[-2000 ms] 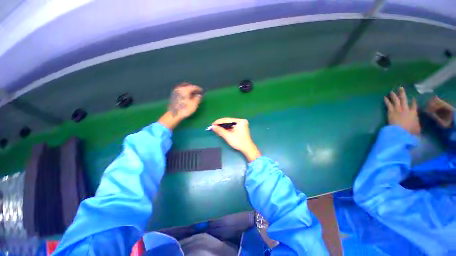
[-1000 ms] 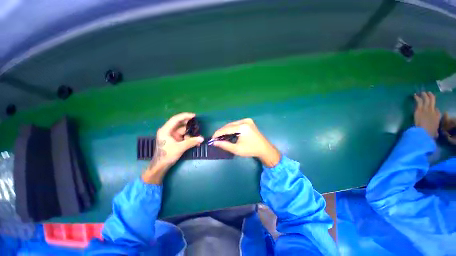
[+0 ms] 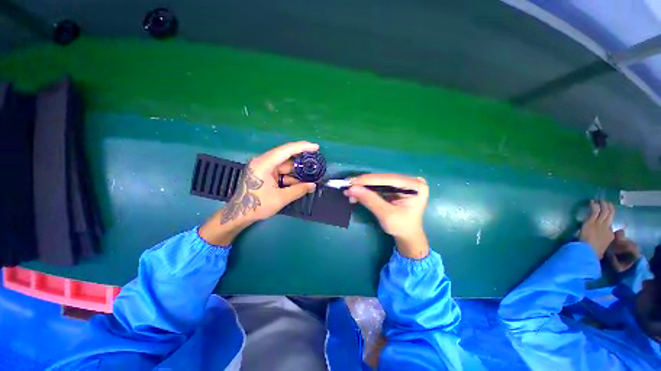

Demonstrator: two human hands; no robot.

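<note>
My left hand [image 3: 261,188] holds a round black unit [image 3: 309,167] between thumb and fingers, its ringed face turned up. My right hand [image 3: 391,203] grips dark-handled tweezers [image 3: 391,190]. Their bright tip points left at the lower right edge of the round unit; whether it touches or holds a small part cannot be told. The slotted foam tray [image 3: 217,176] lies on the bench under my left hand, tilted down to the right. My left hand hides its middle; slots show at its left end and a few below the unit.
Round black units lie on the belt at upper left [image 3: 160,23] and far right [image 3: 598,135]. Dark foam strips [image 3: 54,174] stand at far left. A red bin [image 3: 65,288] is at lower left. Another person's hands [image 3: 599,229] and blue sleeves are at right.
A round unit has come from the belt into my left hand, and its ringed face now shows upward. The tweezers have moved to the unit's edge. The camera view has shifted and turned.
</note>
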